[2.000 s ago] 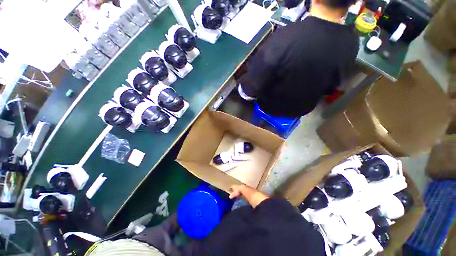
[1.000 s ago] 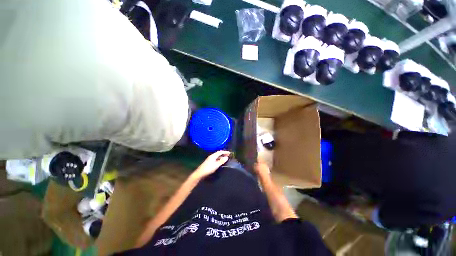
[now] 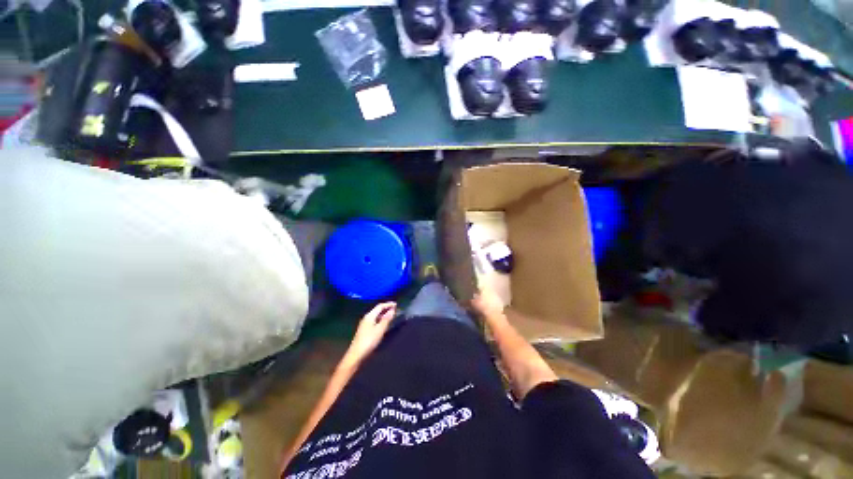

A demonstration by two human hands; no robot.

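Note:
An open cardboard carton (image 3: 556,248) stands between the bench and my body. A white-and-black dome camera (image 3: 500,257) and other white pieces lie inside, partly hidden by its left wall. My right hand (image 3: 484,304) is closed over the carton's near left edge; its fingertips are not clear. My left hand (image 3: 378,316) hangs empty near my waist, fingers loosely apart, just below the blue stool (image 3: 368,260) and touching nothing visible.
The green bench (image 3: 318,126) holds rows of dome cameras (image 3: 482,84), a clear plastic bag (image 3: 354,49), a pale slip (image 3: 375,102) and a white sheet (image 3: 715,98). A person in black (image 3: 767,243) is at right. A large pale rounded shape (image 3: 140,271) blocks the left.
My view has turned, so the bench now runs level across the top. My left hand, unseen at first, has come into view. My right hand stays at the carton's edge.

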